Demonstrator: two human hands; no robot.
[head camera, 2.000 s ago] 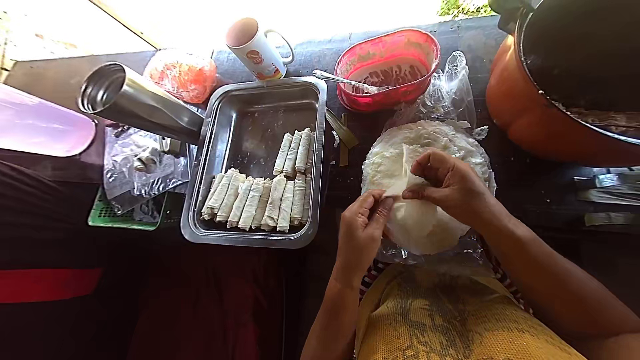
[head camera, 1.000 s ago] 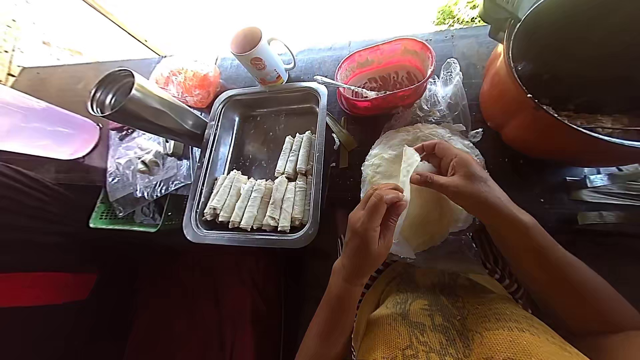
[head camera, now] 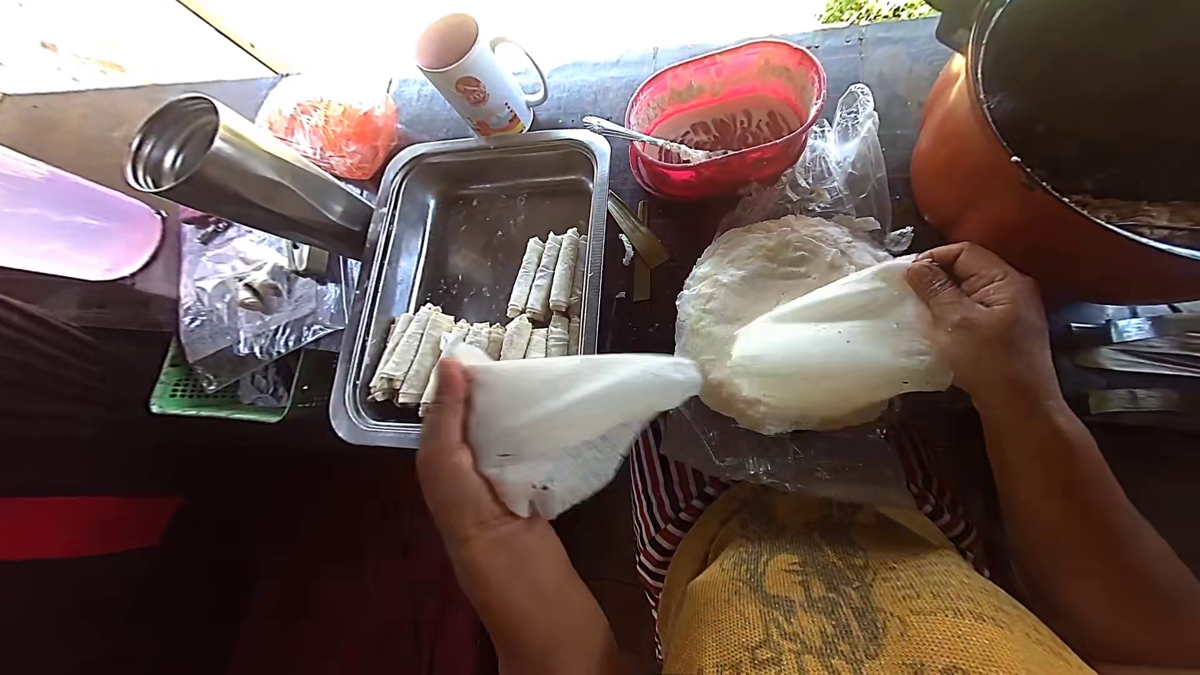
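Observation:
My left hand (head camera: pixel 473 469) grips the edge of a thin white wrapper sheet (head camera: pixel 562 412), which hangs over the near right corner of the steel tray (head camera: pixel 370 427). Several rolled wrappers (head camera: pixel 553 272) lie in the tray. My right hand (head camera: pixel 984 319) pinches the upper right edge of another thin wrapper sheet (head camera: pixel 844 337), held over the round stack of wrappers (head camera: pixel 750 272). The two sheets come to a point near each other at the stack's left side. Under the stack is clear plastic (head camera: pixel 787 459).
Behind stand a red plastic tub (head camera: pixel 727 173) with a spoon (head camera: pixel 647 139), a mug (head camera: pixel 478 80) and a bag of orange shreds (head camera: pixel 333 127). A steel tumbler (head camera: pixel 253 178) leans at the tray's left, near a green basket (head camera: pixel 169 394). An orange pot (head camera: pixel 966 187) is at right.
My hands were close together at the stack with a wrapper between them. They have moved apart, the left one to the tray's near corner, the right one rightward, each with a sheet.

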